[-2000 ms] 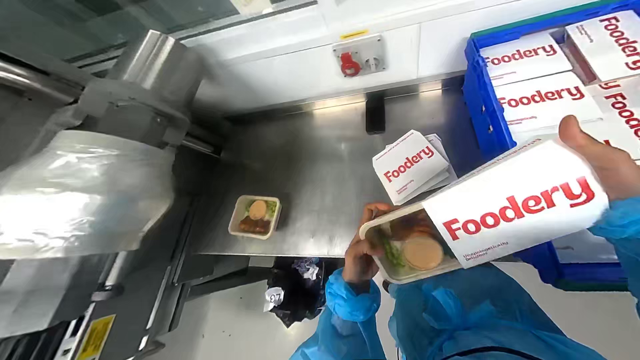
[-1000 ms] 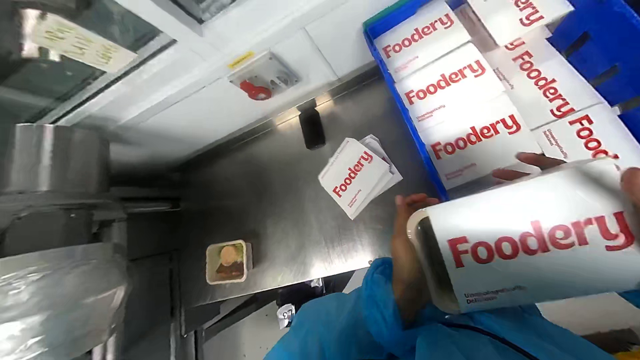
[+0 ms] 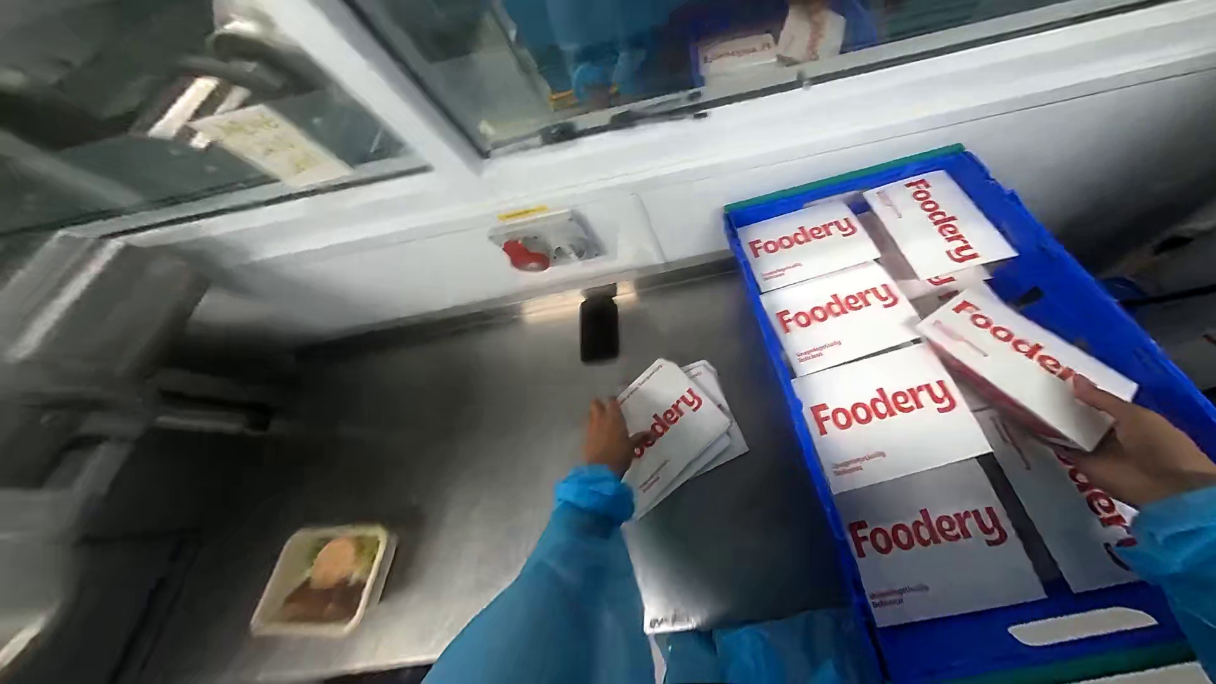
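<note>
My left hand [image 3: 610, 439] is on the left edge of a small stack of flat white cardboard sleeves [image 3: 673, 427] with red lettering, lying on the steel table. My right hand [image 3: 1135, 445] holds the near end of a white sleeved food box [image 3: 1026, 366], tilted over the right side of a blue plastic crate [image 3: 836, 532]. Similar white boxes [image 3: 883, 404] fill the crate's left column, and others lie under and beyond the held box. A filled food tray [image 3: 323, 581] with a pale round item, greens and something brown sits at the table's left front.
The steel table [image 3: 456, 427] runs along a white wall below windows. A black object [image 3: 599, 328] lies near its back edge, under a red rotary switch [image 3: 525, 255]. Blurred steel machinery [image 3: 76, 332] stands at the left.
The sleeved box has moved from in front of my body to over the crate, now in my right hand only. My left hand has let go of it and reached the flat sleeves. The view has shifted.
</note>
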